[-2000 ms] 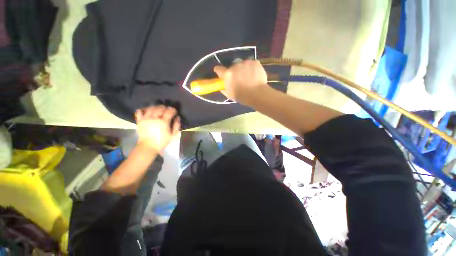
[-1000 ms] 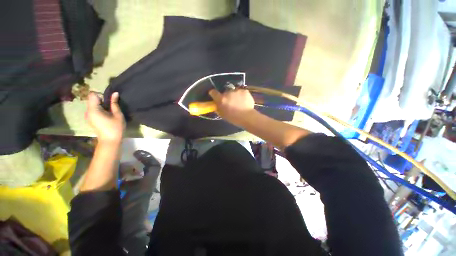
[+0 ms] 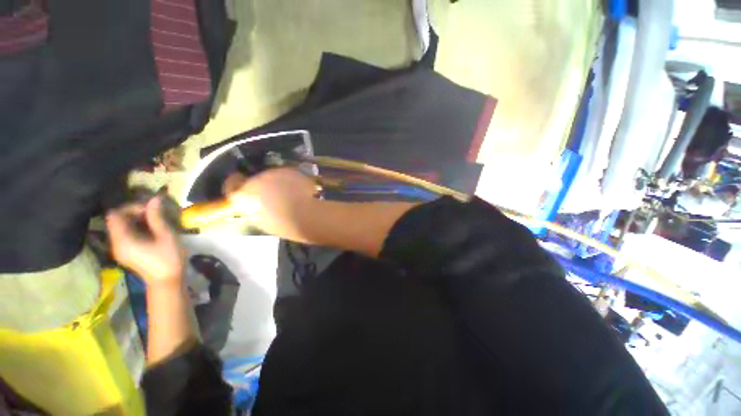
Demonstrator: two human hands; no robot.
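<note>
The black garment panel [image 3: 390,114] lies on the pale green table cover [image 3: 520,61], with a narrow maroon strip [image 3: 482,130] along its right edge. My right hand [image 3: 276,201] is shut on the orange-yellow handle of the steam iron [image 3: 244,158], which is over the panel's left part near the front table edge. My left hand [image 3: 150,237] is left of the iron's tip, fingers bent and blurred, close to dark cloth; whether it grips cloth cannot be told.
Black and maroon striped garment pieces [image 3: 89,106] lie at the table's left. A tan hose [image 3: 390,175] and a blue hose [image 3: 642,288] run right from the iron. A yellow bag [image 3: 73,366] is below left. White and blue hanging material [image 3: 642,106] is at the right.
The iron and my right hand have moved left across the panel towards my left hand. My left hand has moved slightly down and left. The view has shifted, showing more of the left pieces.
</note>
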